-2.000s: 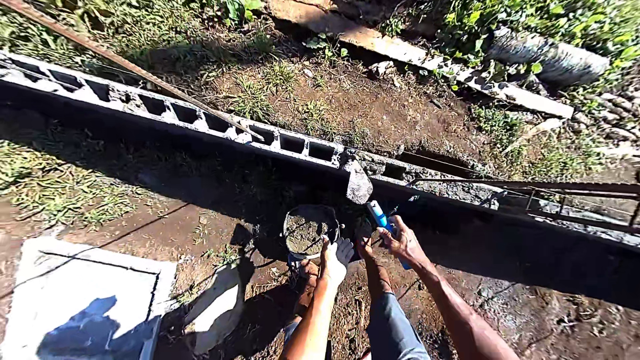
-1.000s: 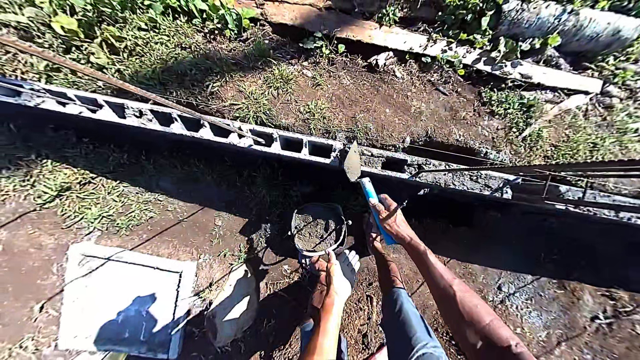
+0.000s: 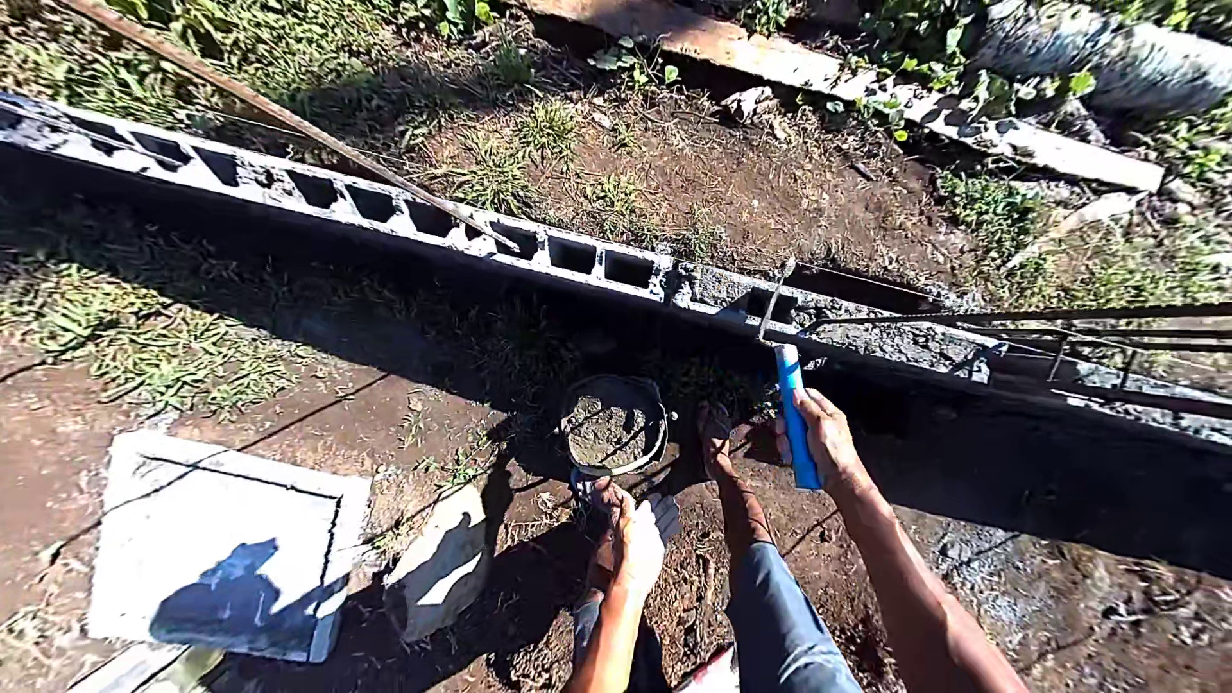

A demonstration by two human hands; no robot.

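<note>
My right hand (image 3: pixel 823 438) is closed around the blue handle of a trowel (image 3: pixel 796 414). The blade is seen nearly edge-on, over the top of a concrete block wall (image 3: pixel 577 258), where mortar (image 3: pixel 905 342) covers part of the blocks. Below the wall, a bucket (image 3: pixel 614 423) of grey mortar stands on the ground by my feet. My left hand (image 3: pixel 643 529) is just below the bucket's near rim, fingers apart; whether it touches the rim or handle I cannot tell, and it appears to hold nothing.
A rusty steel bar (image 3: pixel 289 115) slants down onto the wall's hollow blocks. Steel reinforcement (image 3: pixel 1107 337) lies along the wall at right, with a string line beside it. A pale square slab (image 3: pixel 231 549) and a stone (image 3: pixel 443 568) are at lower left. Beyond the wall lie a board (image 3: pixel 799 63) and a log (image 3: pixel 1107 58).
The trowel has turned in my right hand: its blade showed its flat face a second ago and now shows nearly edge-on. My left hand remains close to the bucket.
</note>
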